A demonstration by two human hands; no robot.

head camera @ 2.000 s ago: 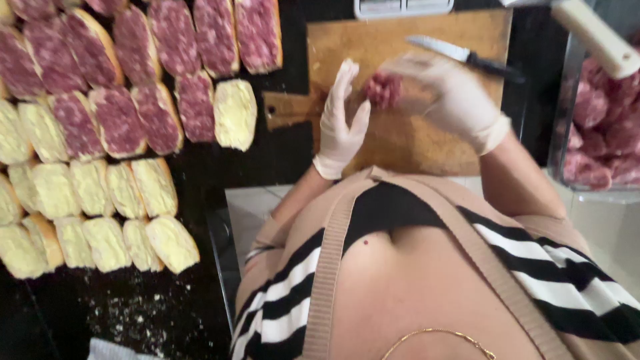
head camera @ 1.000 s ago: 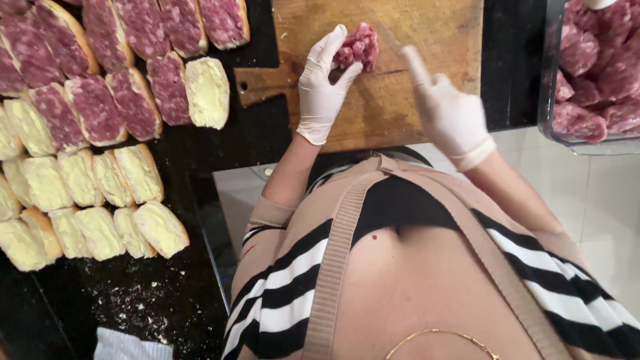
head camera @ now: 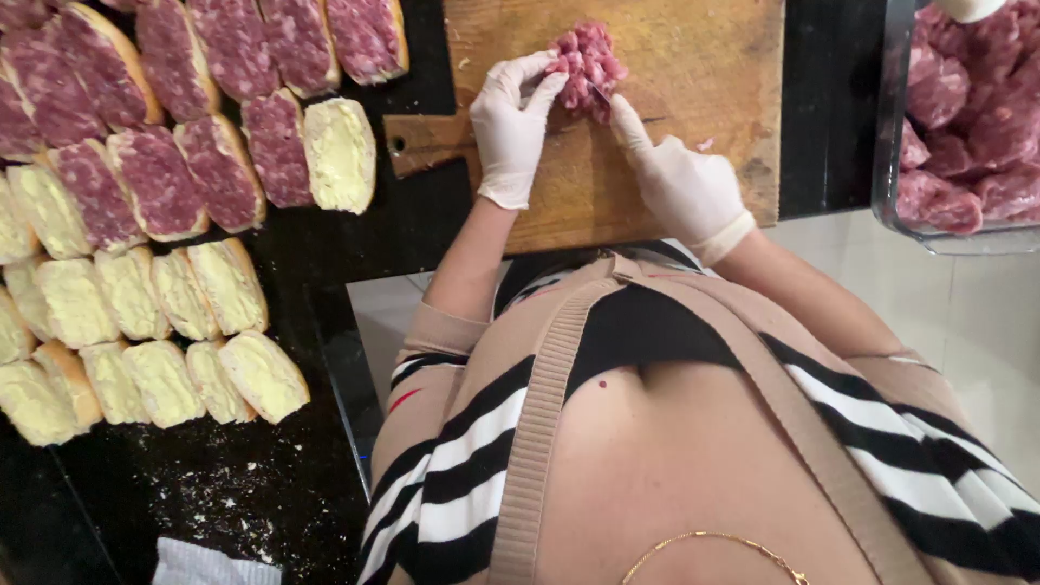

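A small heap of raw minced or chopped meat (head camera: 589,69) lies on a wooden cutting board (head camera: 699,73) with a handle. My left hand (head camera: 513,122), in a pale glove, touches the heap's left side with fingertips and thumb. In my gloved right hand (head camera: 686,183) is a knife (head camera: 600,93); its blade tip shows at the heap's lower right, while the handle is hidden under the palm. At the left, several bread halves carry a layer of raw meat (head camera: 158,179), and others carry a pale yellow spread (head camera: 341,154).
A glass dish (head camera: 890,162) at the right holds several chunks of raw meat (head camera: 1007,122); a whitish object (head camera: 971,6) shows at its top. Crumbs lie on the black counter (head camera: 325,252) beside the bread. A pale cloth or paper (head camera: 213,565) is at the bottom left.
The knife that lay at the board's upper right two seconds ago is now in my right hand, against the meat. The meat has gone from my hands' grasp onto the board.
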